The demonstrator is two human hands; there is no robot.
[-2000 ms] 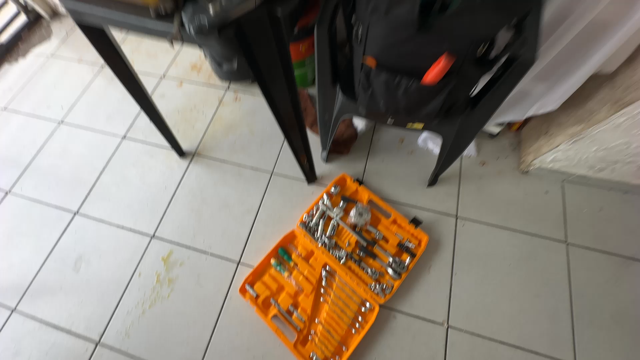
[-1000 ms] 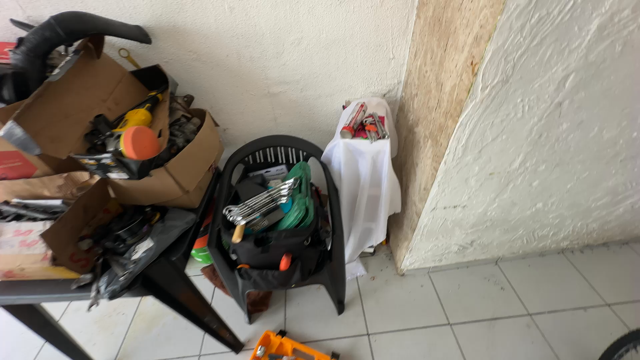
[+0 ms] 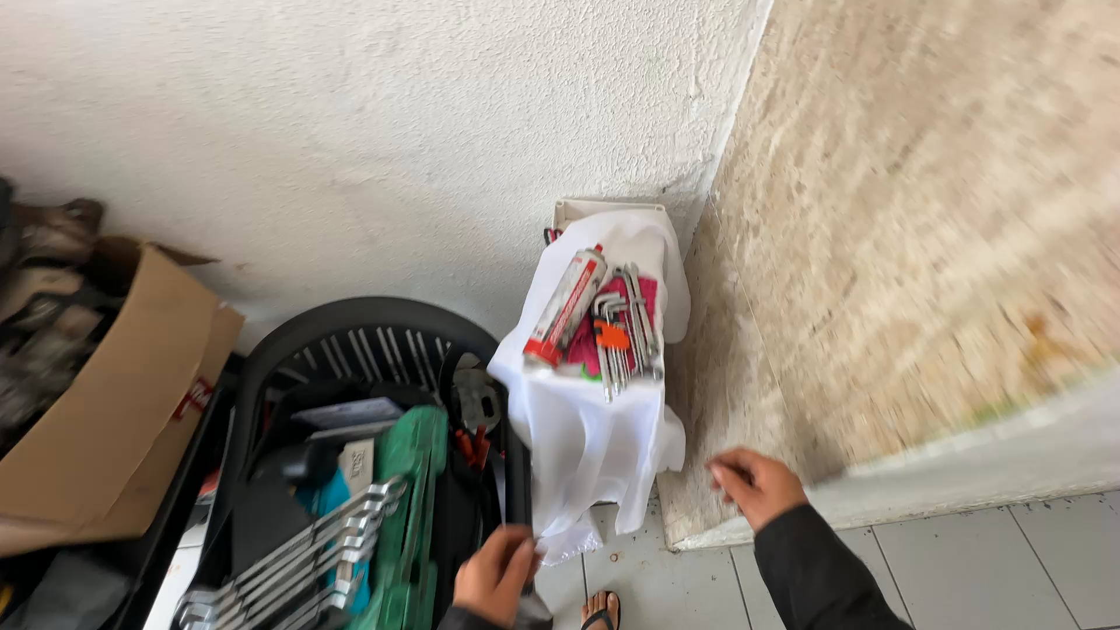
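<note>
My left hand (image 3: 497,573) is at the bottom centre, fingers curled, above the right rim of a black plastic chair (image 3: 518,455); whether it holds anything is unclear. To the right, my right hand (image 3: 757,488) hovers before the stone-like panel, fingers bent, with no object visible in it. Beyond both hands stands a narrow stand draped in white cloth (image 3: 586,437). On it lie a red and white tube (image 3: 564,306), a hex key set in an orange holder (image 3: 612,335) and combination wrenches (image 3: 643,319) over a pink cloth. The chair holds a rack of wrenches (image 3: 297,560) and a green plastic case (image 3: 411,525).
At left, a cardboard box (image 3: 131,402) full of parts sits on a black table. A white textured wall (image 3: 350,149) stands behind. A beige panel (image 3: 919,236) rises at right above the tiled floor (image 3: 962,560). My sandalled foot (image 3: 601,610) shows at the bottom.
Both hands have come into view. The view has swung up from the orange tool case on the floor and closer to the chair and the cloth-covered stand.
</note>
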